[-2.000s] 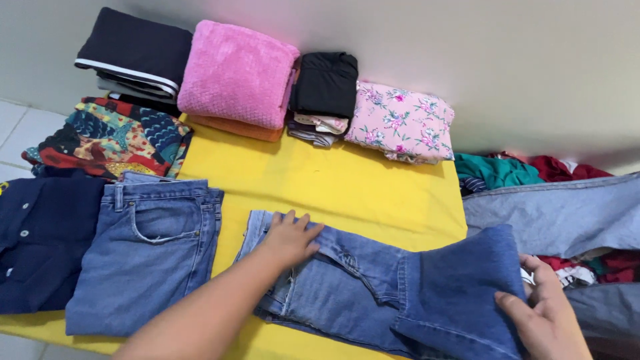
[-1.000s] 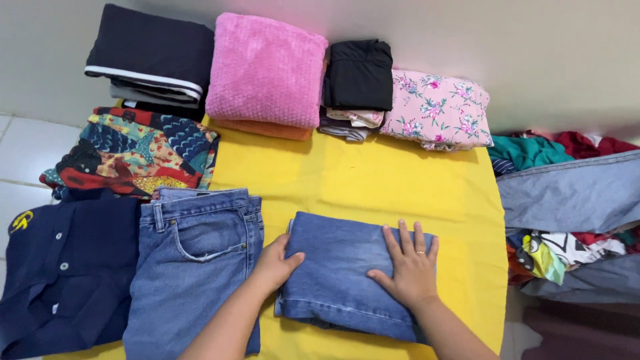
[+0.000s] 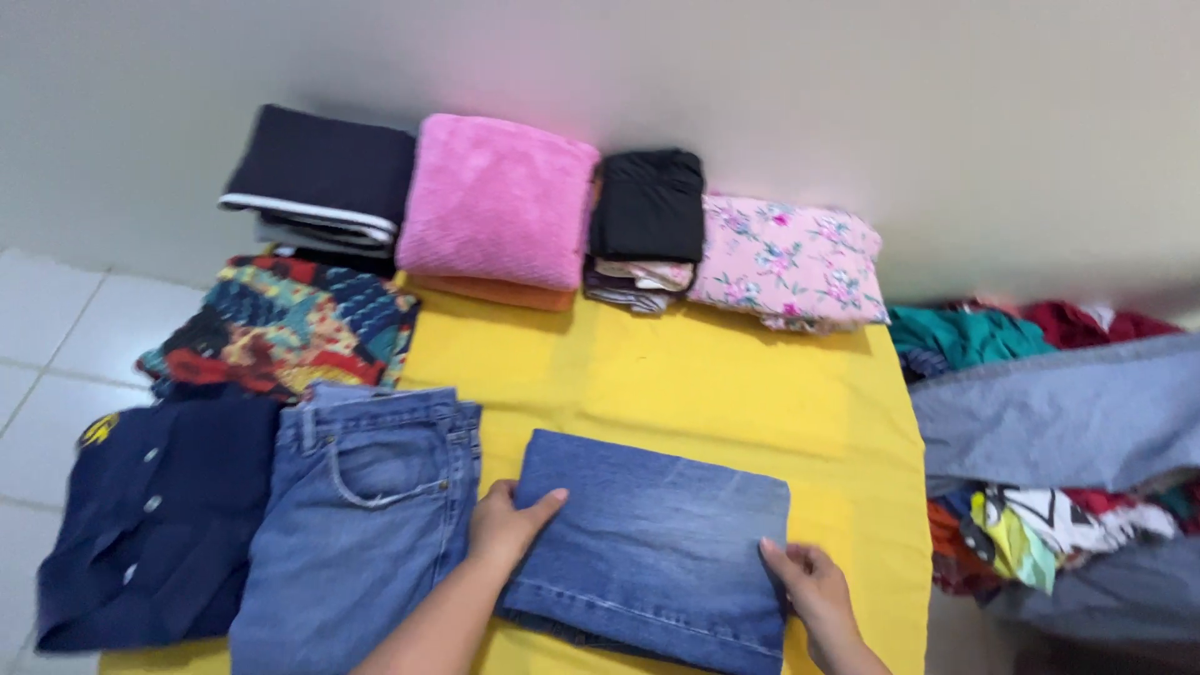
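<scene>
A pair of blue denim jeans (image 3: 656,544), folded into a compact block, lies on a yellow cloth (image 3: 731,384). At its left edge is my left hand (image 3: 511,525), with the thumb on top and the other fingers at the side. My right hand (image 3: 811,586) pinches the right edge, thumb above and fingers partly beneath. Just left of my left hand lies another folded pair of jeans (image 3: 375,525). Beside that pair is a folded navy buttoned shirt (image 3: 178,516) with a yellow emblem.
Along the wall stand a dark folded stack (image 3: 319,169), a pink fleece blanket (image 3: 497,202), black folded clothing (image 3: 649,206) and pink floral fabric (image 3: 787,258). Multicoloured patterned fabric (image 3: 291,323) lies at the left. Loose clothes (image 3: 1059,403) are heaped beyond the cloth's right edge.
Two seconds ago the jeans lay longer, stretching to the right; now they are folded into a shorter block. My right hand has moved from on top of them to their right edge.
</scene>
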